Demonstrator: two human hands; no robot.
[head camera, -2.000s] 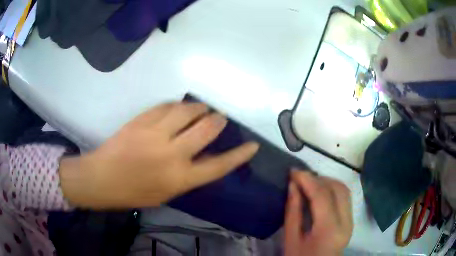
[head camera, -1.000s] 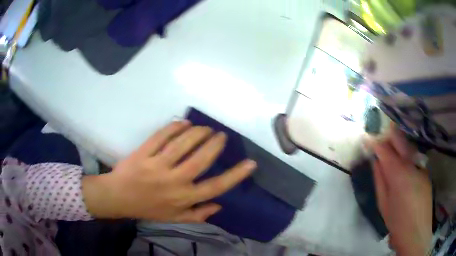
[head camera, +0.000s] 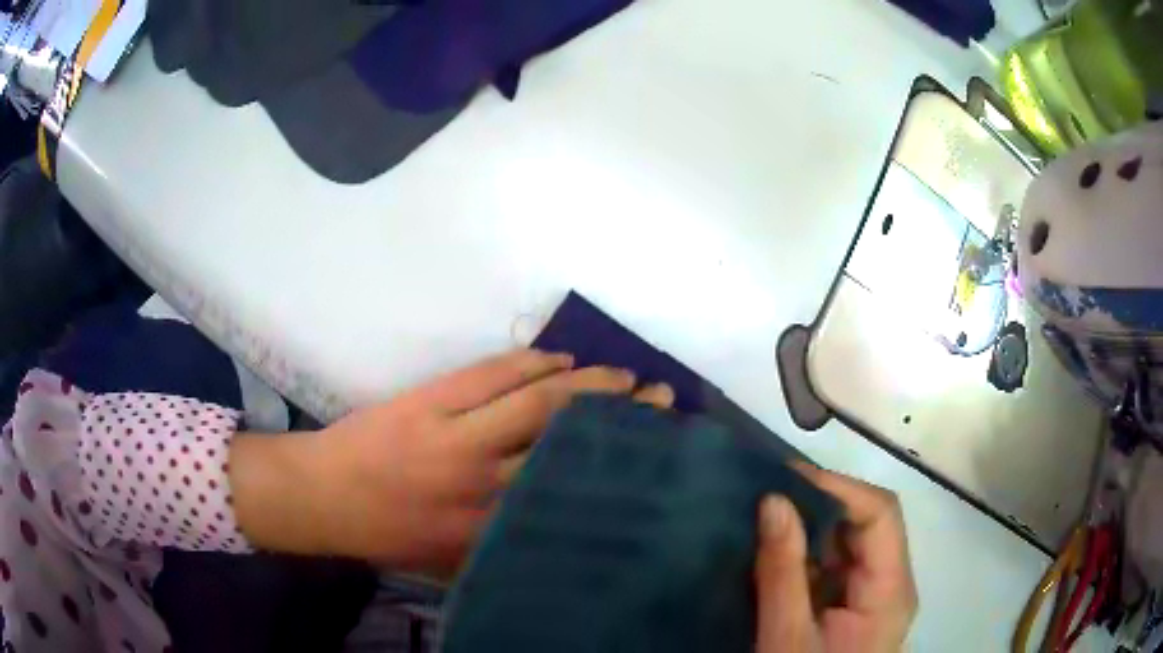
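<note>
The dark green-teal template (head camera: 612, 523) is in my right hand (head camera: 835, 555), thumb on top and fingers behind its right edge. It covers most of the navy pocket piece (head camera: 606, 329), whose upper corner and long edge show on the table. A dark grey strip (head camera: 753, 427) shows along that edge beside the template. My left hand (head camera: 434, 453) lies on the navy piece with its fingers spread, fingertips at the template's upper left corner and partly hidden by it. Whether the template touches the cloth I cannot tell.
The sewing machine head (head camera: 1097, 242) and its bed plate (head camera: 944, 344) are at the right. Orange-handled snips (head camera: 1048, 600) and red-handled snips (head camera: 1088, 593) lie at the lower right. A stack of grey and navy pieces (head camera: 344, 128) lies upper left. A lime-green bottle (head camera: 1084, 77) stands behind the machine.
My right hand has come back from beside the machine with the template, now over the navy piece. My left hand has stayed on the cloth. The view has shifted somewhat.
</note>
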